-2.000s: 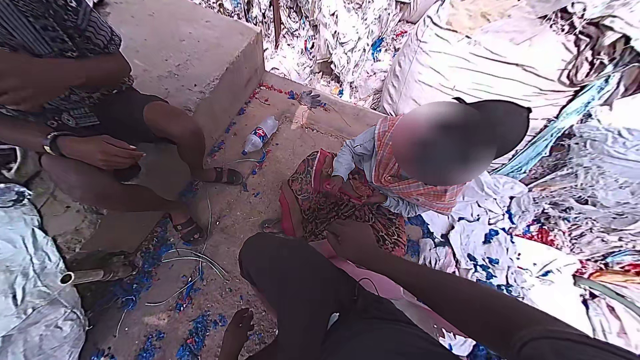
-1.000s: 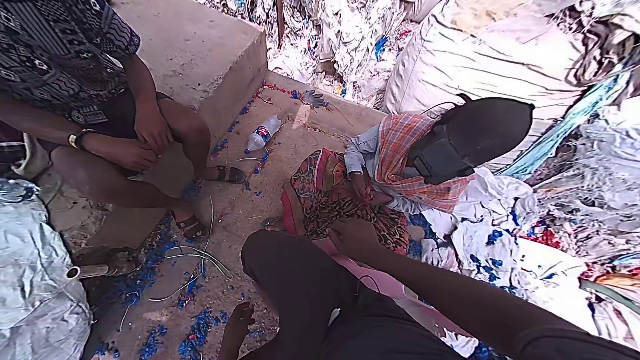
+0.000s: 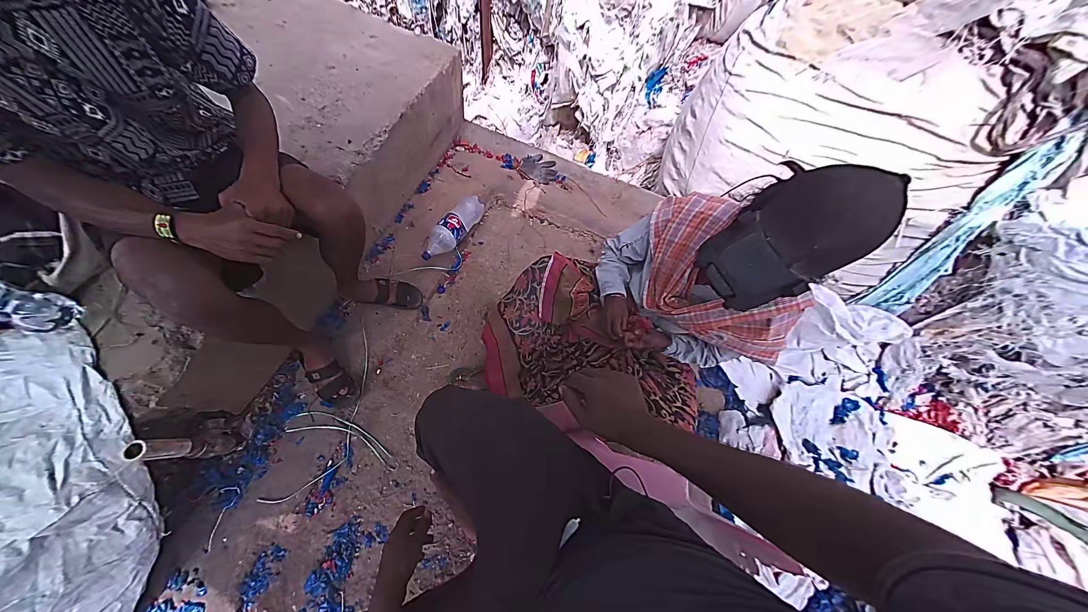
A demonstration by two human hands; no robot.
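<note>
My right hand [image 3: 603, 404] is at my knee, its fingers curled, close to the patterned skirt [image 3: 625, 361] of a person seated on the ground; whether it holds anything cannot be seen. Beneath it shows a pink surface [image 3: 650, 476], partly hidden by my arm. Low in the view, my left hand [image 3: 410, 535] hangs beside my dark-clad leg [image 3: 506, 459], fingers somewhat apart, above ground strewn with blue scraps [image 3: 340, 552]. The seated person's own hands [image 3: 633, 330] are together at some small red material.
Another person [image 3: 246, 221] sits at left by a concrete ledge [image 3: 408, 110]. A plastic bottle [image 3: 455, 227], a grey glove [image 3: 538, 168] and thin pale strips [image 3: 348, 429] lie on the ground. A metal pipe [image 3: 157, 449] juts out at left. White sacks [image 3: 816, 110] and plastic waste [image 3: 1003, 340] rise at right.
The person at left has lowered a hand from near the other arm, and both hands now meet over the lap. The seated person's head has shifted right. My hands look much the same.
</note>
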